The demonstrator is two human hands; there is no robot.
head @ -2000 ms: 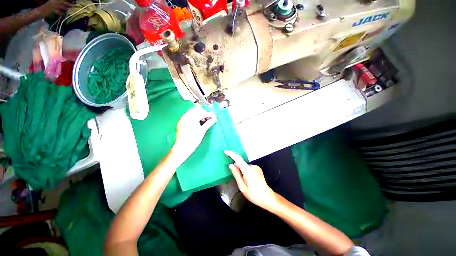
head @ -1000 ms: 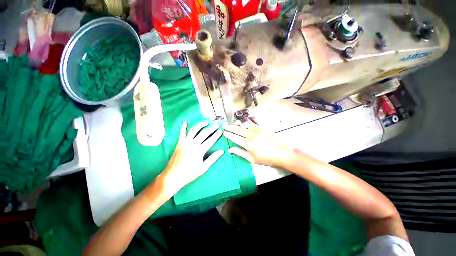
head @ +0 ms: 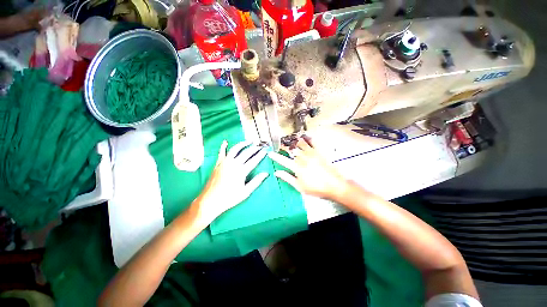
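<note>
A green body panel (head: 174, 198) lies flat on the white table under the needle area. A smaller green patch pocket (head: 252, 219) lies on it, its edges showing as faint lines. My left hand (head: 231, 180) rests flat on the pocket with its fingers apart. My right hand (head: 312, 171) rests at the cloth's right edge with its fingers spread, close to the presser foot (head: 289, 143). The fingertips of both hands nearly meet beside the needle area. The cream sewing machine (head: 324, 78) stands above them. The needle itself is too small to tell.
A metal bowl (head: 90, 90) with green strips and a white lamp (head: 188, 138) stand left of the machine. Heaped green pieces (head: 45, 144) lie far left. Snips (head: 378, 133) lie on the bed. Red bottles (head: 219, 33) stand behind; small boxes (head: 465, 138) sit at right.
Since two seconds ago, my right hand has moved up beside the presser foot and my left hand has opened flat on the pocket. In the last second the hands have barely moved.
</note>
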